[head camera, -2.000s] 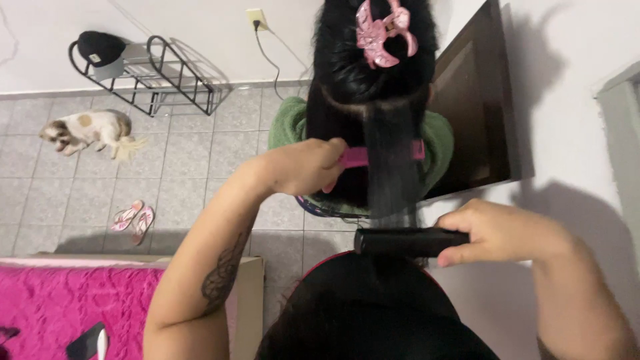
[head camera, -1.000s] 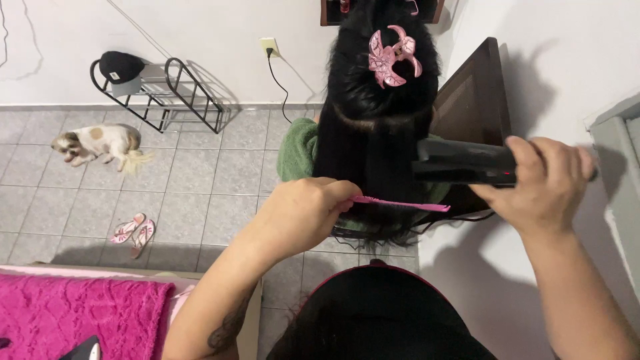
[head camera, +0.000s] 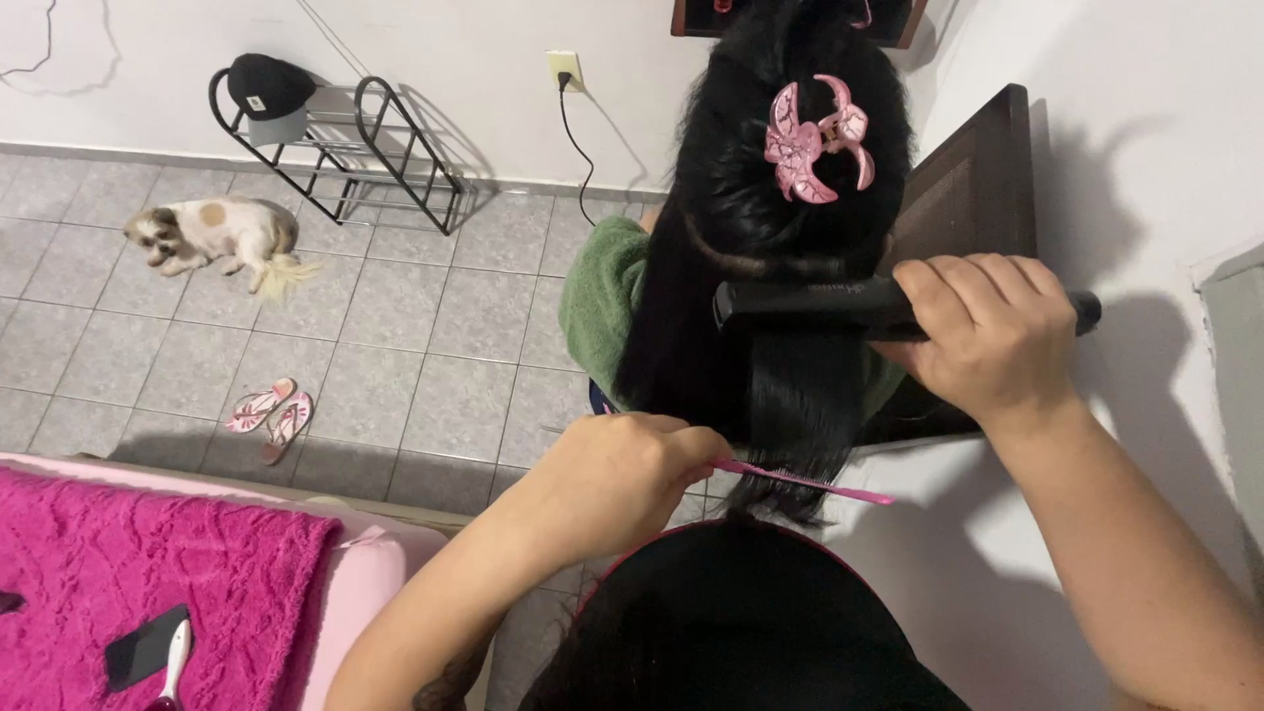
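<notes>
A seated person's long black hair (head camera: 671, 316) hangs down, its upper part gathered in a pink claw clip (head camera: 805, 148). My right hand (head camera: 987, 331) grips a black hair straightener (head camera: 800, 308), which lies across a section of the hair near the parting; its plates look closed on that section. Lower down, my left hand (head camera: 632, 484) holds a pink comb (head camera: 839, 488), whose teeth are at the ends of the same smooth section. A green towel (head camera: 604, 306) covers the person's shoulder, left of the hair.
A dog (head camera: 222, 232) lies on the tiled floor near a metal rack (head camera: 365, 148) with a cap (head camera: 272, 91). Flip-flops (head camera: 272, 415) lie nearer. At lower left, a brush (head camera: 176, 657) rests on a magenta blanket (head camera: 227, 553). A dark wooden panel (head camera: 978, 188) stands by the right wall.
Two seconds ago the straightener was at the section's lower part and the comb above it. Now the straightener is near the parting, with the comb below at the hair ends.
</notes>
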